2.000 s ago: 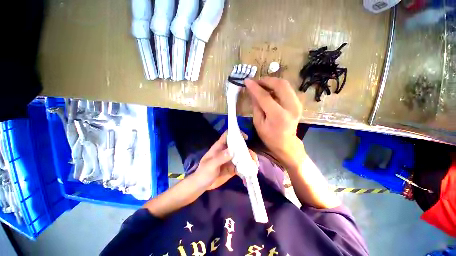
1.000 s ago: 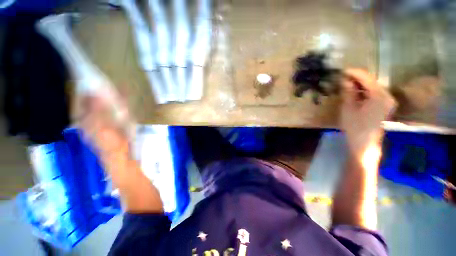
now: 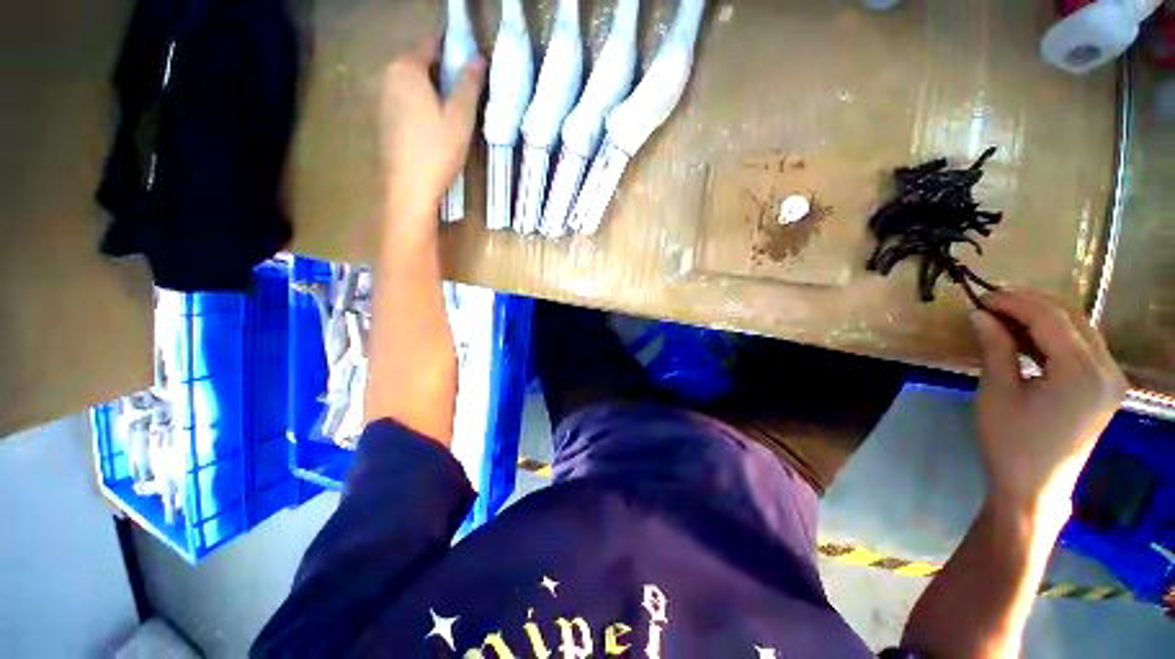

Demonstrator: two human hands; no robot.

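Observation:
Several pale plastic handles (image 3: 554, 97) lie side by side at the top of the bench, ribbed tails toward me; their heads are cut off by the frame. My left hand (image 3: 432, 122) is on the leftmost handle (image 3: 454, 193), its thumb along the bulge and its fingers partly hidden. The pile of black loops (image 3: 930, 219) lies at the right of the bench. My right hand (image 3: 1050, 380) is at the pile's lower right, its fingertips closed on a black strip (image 3: 986, 294) that touches the pile.
A brown pad (image 3: 722, 238) with a small white knob (image 3: 794, 209) lies mid-bench. A black cloth (image 3: 206, 142) lies at left. A white and red bottle (image 3: 1089, 39) is at the top right. Blue crates (image 3: 232, 425) with pale handles stand below left. Another blue crate (image 3: 1121, 502) is at lower right.
The handle in my left hand now lies at the left of the row, and my right hand has left its head. My right hand has moved right to the black pile and taken hold of a strip.

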